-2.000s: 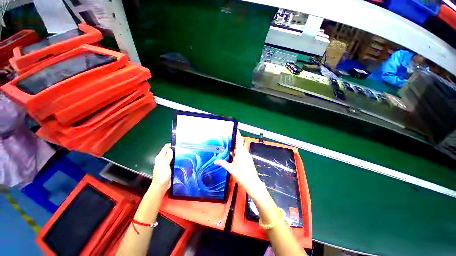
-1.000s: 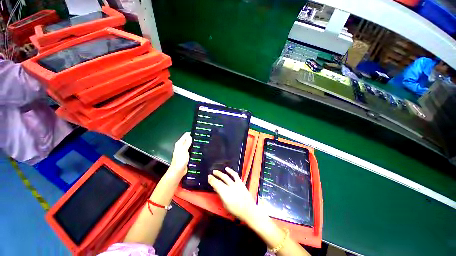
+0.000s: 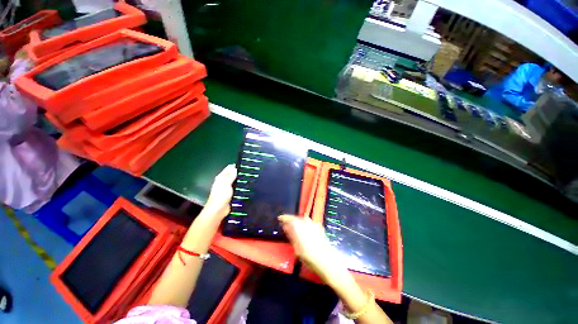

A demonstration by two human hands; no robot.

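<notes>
A tablet with a black screen and green text lines is tilted up above a red-orange foam tray. My left hand grips its left edge. My right hand is at its lower right, a finger at the screen's bottom edge; its other fingers are blurred and partly curled. A second tablet with green text lines lies in another foam tray just to the right, with a small dark stick at its top edge.
A leaning pile of foam trays with tablets stands at left. Lower trays with dark tablets sit below the bench edge. A white stripe runs along the green bench. A person in pink is at far left; a person in blue is beyond the bench.
The held tablet's screen went from a blue picture on white to black with green text lines. My right hand moved from its right edge to its lower right corner. The view has shifted slightly.
</notes>
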